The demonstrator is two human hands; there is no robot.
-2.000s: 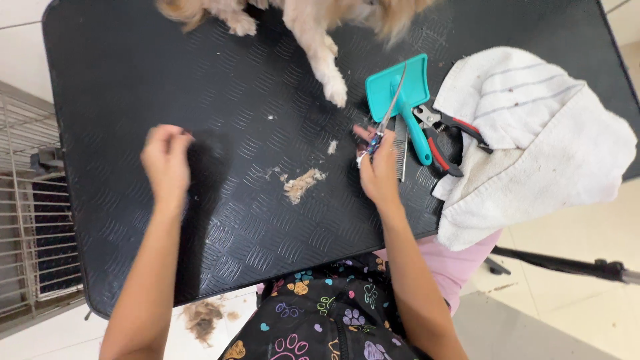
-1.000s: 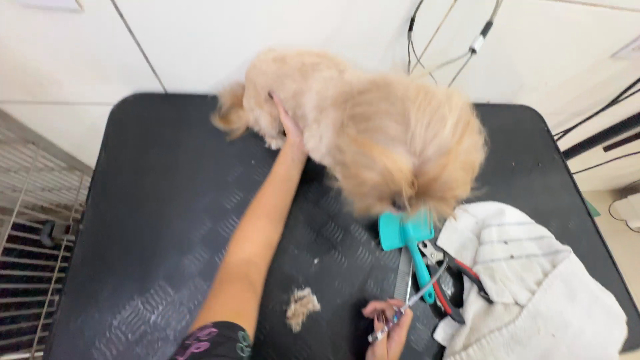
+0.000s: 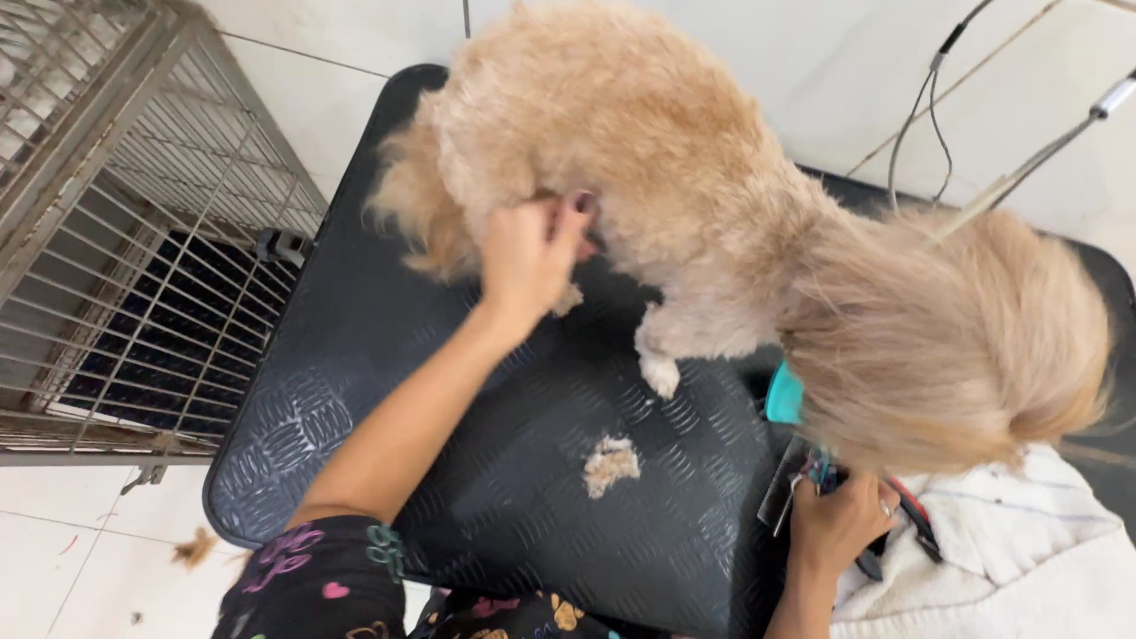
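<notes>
A tan, long-eared dog stands on the black textured grooming table, its head low at the right. My left hand is at the dog's flank near the hind leg, fingers bent and partly hidden in the fur. Below the dog's head, my right hand is closed around scissors, mostly hidden by the fingers and fur. Beside it lie a metal comb and red-and-black nail clippers. Part of a teal slicker brush shows beside the dog's head.
A clump of cut fur lies on the table in front of the dog. A white towel covers the near right corner. A wire cage stands at the left, and cables hang by the wall at the upper right.
My left hand, on the dog's side a second ago, is now lower at its flank. My right hand, with the scissors, is now close under the dog's head. The view has shifted and come closer.
</notes>
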